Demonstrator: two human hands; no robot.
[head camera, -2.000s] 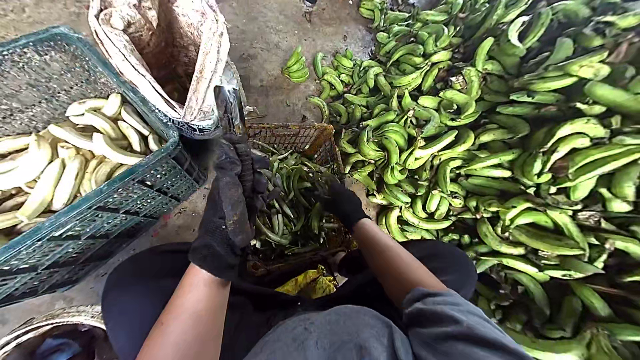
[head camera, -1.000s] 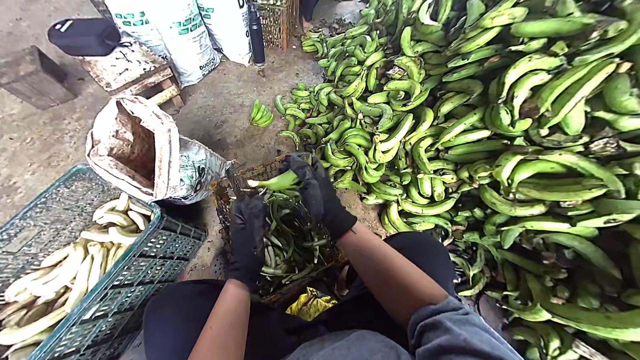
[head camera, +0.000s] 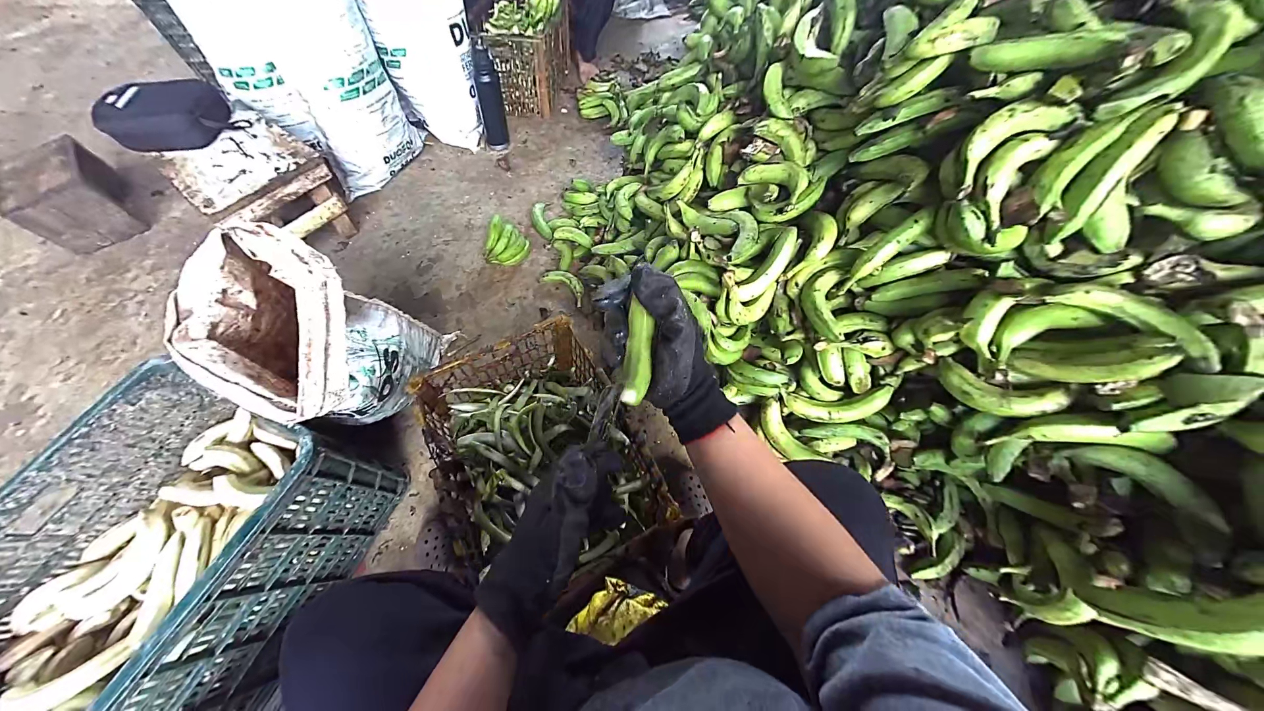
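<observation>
My right hand (head camera: 673, 351), in a dark glove, grips a green plantain (head camera: 639, 354) upright above the right edge of a brown plastic crate (head camera: 494, 360). Below and to the left, my left hand (head camera: 553, 523), gloved too, is closed around the handle of what looks like a knife (head camera: 602, 413), its narrow blade pointing up near the plantain's lower end. Green peels (head camera: 513, 420) fill the crate between my knees. Peeled plantains (head camera: 173, 543) lie in a green plastic crate (head camera: 296, 484) at the left. A large heap of green plantains (head camera: 889, 267) spreads over the right side.
An open woven sack (head camera: 321, 326) stands between the two crates. Farther back are a low wooden stool (head camera: 252, 183), a wooden block (head camera: 74, 193), white sacks (head camera: 336, 94), a dark bottle (head camera: 489, 99) and another crate (head camera: 528, 69). A small green bunch (head camera: 506, 241) lies on the floor.
My right hand has moved right with a green plantain, away from over the peels, where it was a second ago. The view has swung up, showing more of the floor behind.
</observation>
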